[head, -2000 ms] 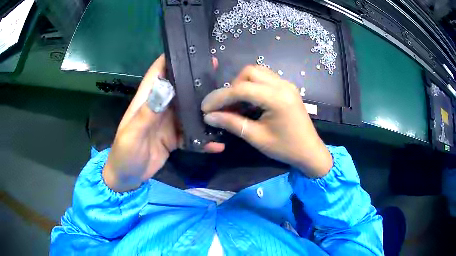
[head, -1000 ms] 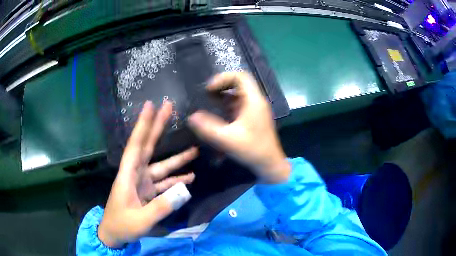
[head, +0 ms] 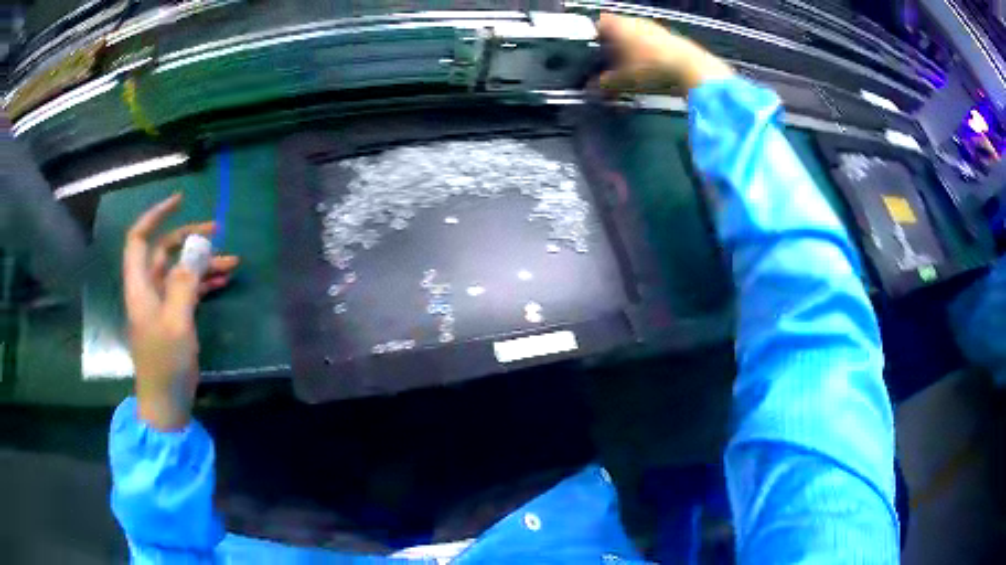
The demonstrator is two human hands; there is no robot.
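A shallow black tray (head: pixel 474 381) lies in front of me, with many small silver nuts (head: pixel 463 171) in an arc along its back and sides and several more near its front. My left hand (head: pixel 171 298) is empty over the green surface left of the tray, fingers apart, with a whitish wrap on the thumb. My right hand (head: pixel 651 57) reaches to the rails behind the tray. Its blurred fingers are around the right end of a silver-grey block (head: pixel 541 57). The far side of that grip is hidden.
Metal rails (head: pixel 331 105) run across behind the tray. A blue line (head: pixel 224 193) marks the green surface at left. A second black tray with a yellow label (head: pixel 899 210) is at right. A blue sleeve (head: pixel 982 320) of another person shows at the right edge.
The dark bar earlier in my hands is no longer over the tray. My right hand has moved up and away to the rails; my left hand has moved left.
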